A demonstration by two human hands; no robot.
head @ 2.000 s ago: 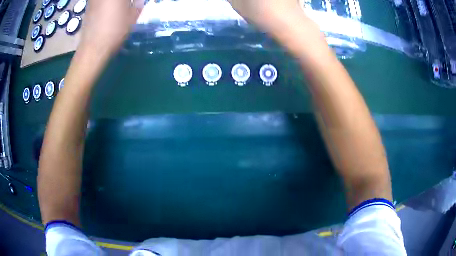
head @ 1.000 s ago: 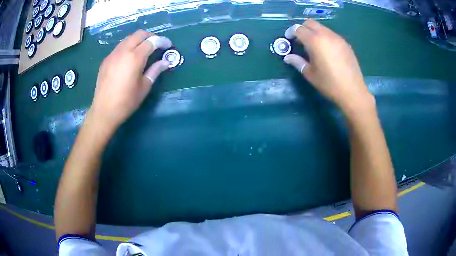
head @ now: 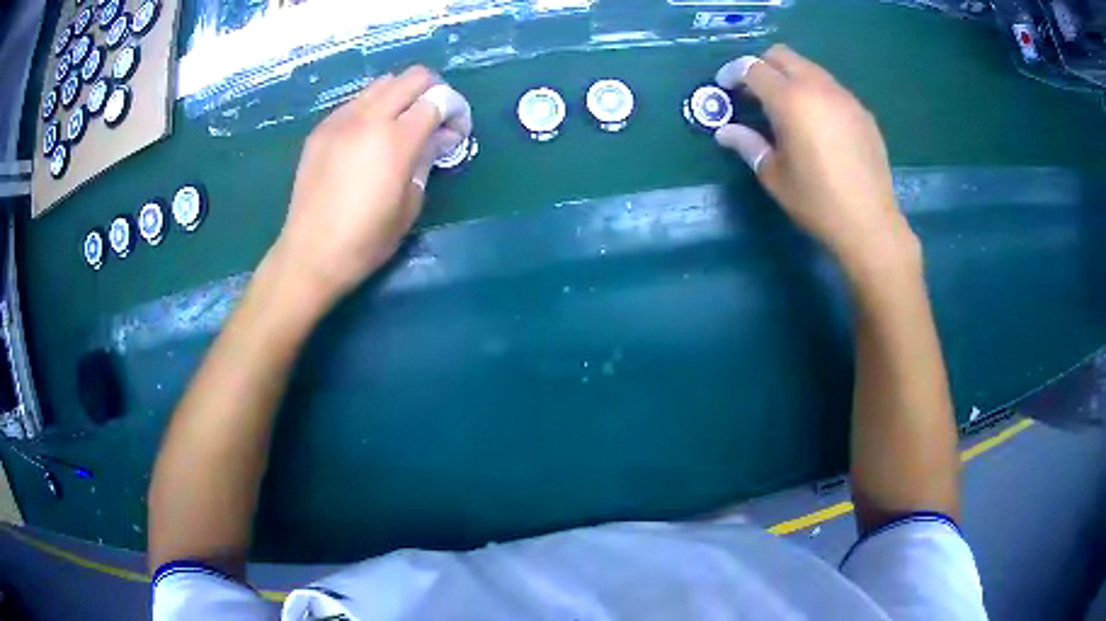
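Four small round components stand in a loose row on the green mat. My left hand [head: 364,170], with whitish finger cots on thumb and fingertips, covers most of the leftmost component [head: 454,152]; its fingertips are on it. Two components with white ringed faces, one [head: 541,110] and another [head: 610,102], lie untouched between my hands. My right hand [head: 819,158] has thumb and finger on opposite sides of the rightmost component [head: 711,107], which has a dark centre.
A clear blister tray [head: 364,55] lies beyond my hands. A tan board [head: 146,121] with several components is at upper left. Several set-aside components [head: 150,221] stand in a row at left. A black round object [head: 101,386] and a thin cable [head: 55,466] are at lower left.
Since two seconds ago, both hands have come back from the tray to the row's outer components. In the last second my left fingers have closed over the leftmost one. The view has shifted slightly.
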